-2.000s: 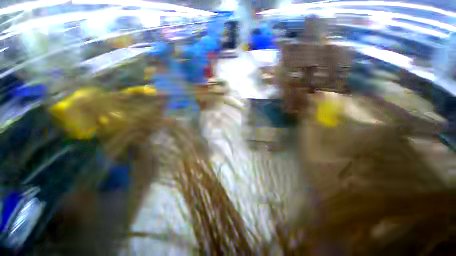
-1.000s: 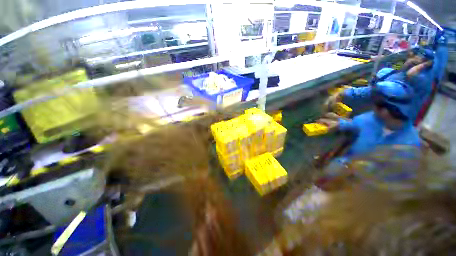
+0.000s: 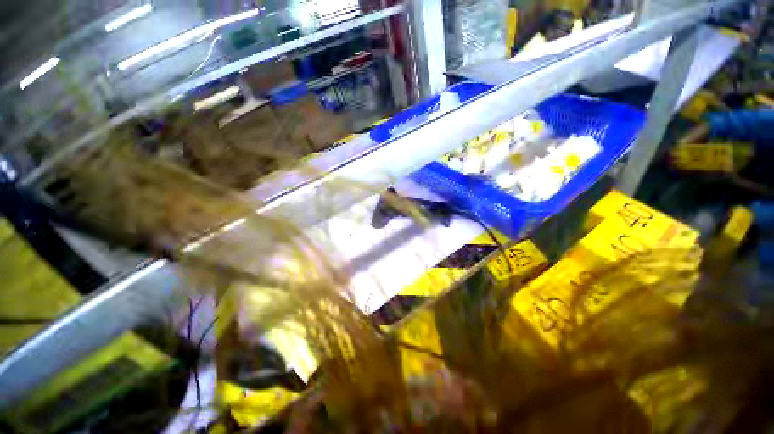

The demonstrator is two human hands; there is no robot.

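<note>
A stack of yellow cartons marked "40" (image 3: 624,242) stands at the lower right, partly covered by blurred brown strands across the view. One more yellow "40" carton (image 3: 518,259) shows just left of the stack, beside the black-and-yellow edge. Neither of my hands can be made out. A blurred pinkish patch lies at the bottom centre, and I cannot tell what it is.
A blue perforated basket (image 3: 543,215) holds white-and-yellow items behind a slanting metal rail (image 3: 373,168). A black-and-yellow striped edge (image 3: 431,280) borders the white table (image 3: 352,233). Another person's blue sleeve (image 3: 740,125) shows far right.
The view has swung and come closer. The basket and carton stack look larger and lie further right. The other workers have mostly left the picture at the right.
</note>
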